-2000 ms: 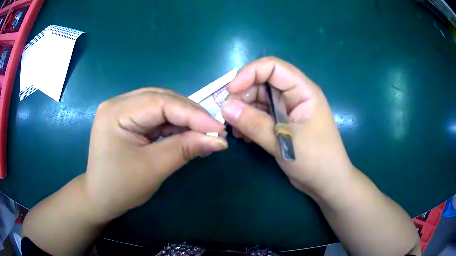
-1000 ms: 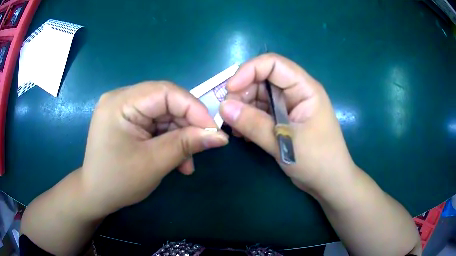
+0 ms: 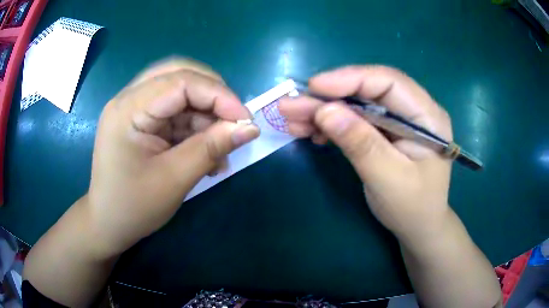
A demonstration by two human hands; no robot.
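Observation:
My left hand point(image 3: 165, 150), bare, pinches a tiny white piece point(image 3: 244, 122) between thumb and forefinger. My right hand point(image 3: 385, 150), bare, holds dark tweezers point(image 3: 415, 128) with a yellowish band near the rear; they lie slanted, their tip end pointing left and blurred near the strip's top end. A white strip with purple printing point(image 3: 276, 116) and a folded white edge slants behind and between my hands, partly hidden by them. I cannot tell if the strip is held or lies on the bench.
A folded white label sheet point(image 3: 55, 63) with rows of small marks lies at the upper left on the dark green bench point(image 3: 301, 240). A red tray point(image 3: 9, 96) runs along the left edge. Part of another red tray point(image 3: 511, 277) shows at the lower right.
My right hand has moved right, away from my left hand, and the tweezers have turned from near upright to slanted leftward. My left hand has moved slightly up and left. More of the strip shows.

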